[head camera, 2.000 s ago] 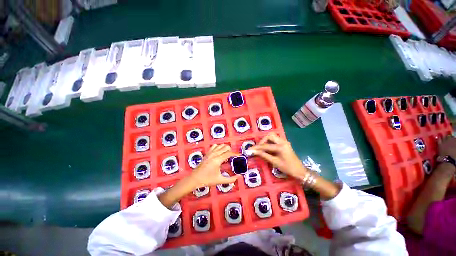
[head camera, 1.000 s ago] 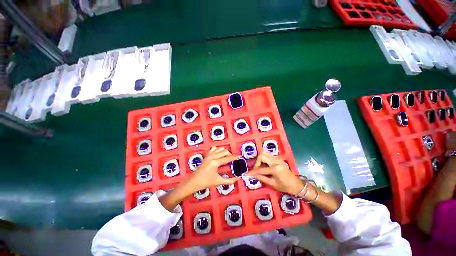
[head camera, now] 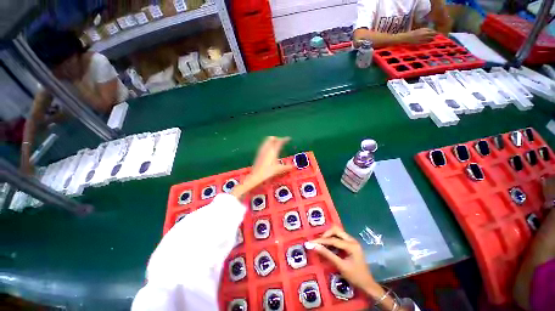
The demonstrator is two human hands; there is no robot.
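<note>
A red tray [head camera: 275,242] holds silvery watch bodies with dark round centres, such as one at its middle [head camera: 261,229]. A dark-screened watch head [head camera: 301,160] lies face up in the back row. My left hand [head camera: 268,161], slightly blurred, is over the tray's back edge, left of that watch head. Its fingers are apart and no watch shows in it. My right hand [head camera: 344,254] pinches a small white scrap [head camera: 311,245] beside a watch body in the tray's right part. My left sleeve hides part of the tray's left side.
A bottle with a shiny top [head camera: 359,166], a pale film strip [head camera: 411,209] and crinkled scraps [head camera: 372,237] lie right of the tray. A neighbour's red tray [head camera: 487,209] is at right. White boxes [head camera: 125,159] stand at left, others [head camera: 459,96] at back right. People sit across and at left.
The view has tilted up, showing shelves and people. My left hand has moved from mid-tray to the back edge; the dark watch head between my hands no longer shows. My right hand keeps the scrap.
</note>
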